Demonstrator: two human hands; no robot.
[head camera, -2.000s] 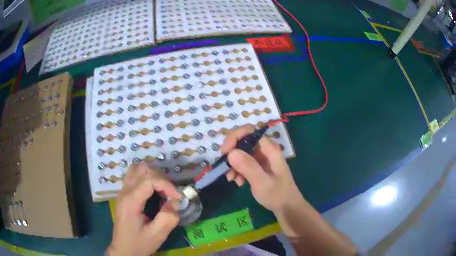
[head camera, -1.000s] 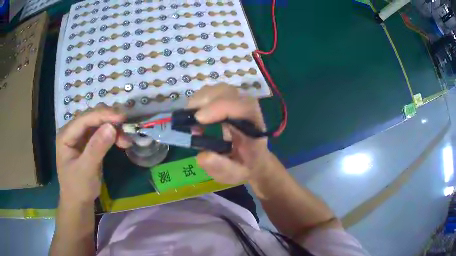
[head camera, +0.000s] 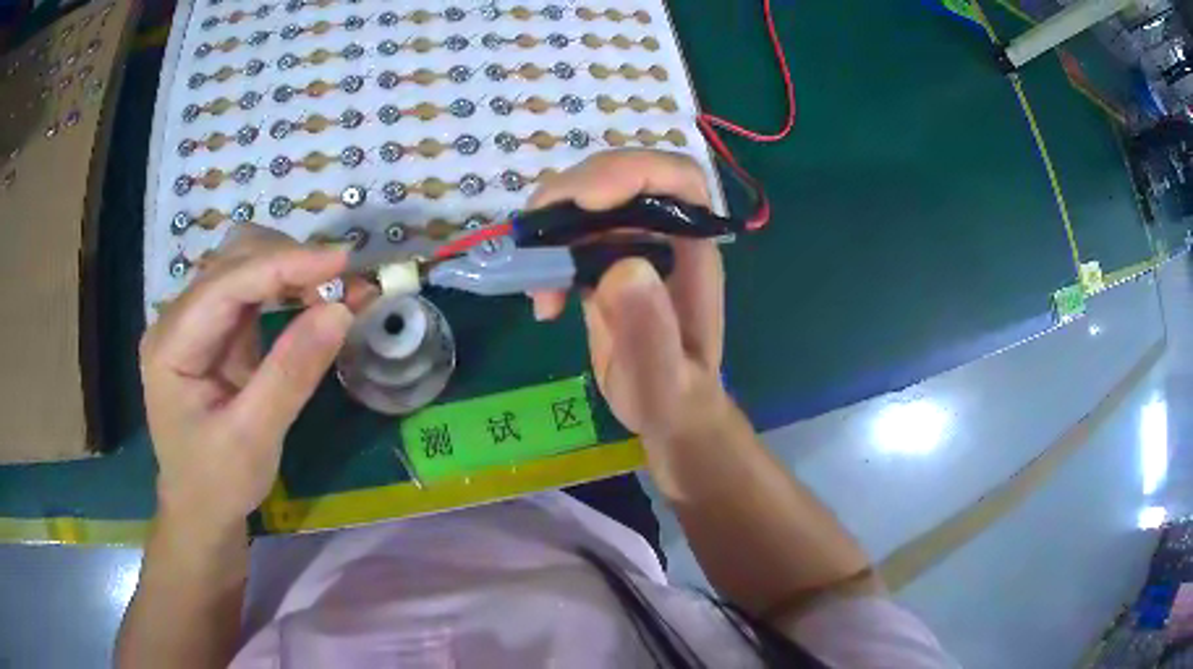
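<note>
My left hand (head camera: 249, 353) pinches a small silver component (head camera: 332, 290) between thumb and fingers. My right hand (head camera: 641, 275) holds the test probe, grey with black tape (head camera: 504, 271), squeezed between thumb and fingers. A cream-white block (head camera: 399, 277) is at its front end, just right of the component; whether they touch I cannot tell. A red wire runs along the probe. The round test fixture (head camera: 397, 346), with a dark centre hole, stands below the block. The green label (head camera: 504, 430) lies right of the fixture. The white component tray (head camera: 432, 92) lies beyond my hands.
A brown cardboard board (head camera: 52, 261) with scattered silver parts is at the left. The red lead (head camera: 789, 79) curls across the green mat right of the tray. Yellow tape (head camera: 353, 505) runs along the near mat edge. A pale rod (head camera: 1073, 33) is at the top right.
My right hand and the probe have turned; the probe now looks narrower, with its grey sides together. The block has shifted right, and a small gap shows between my left fingertips and it. The fixture is less covered.
</note>
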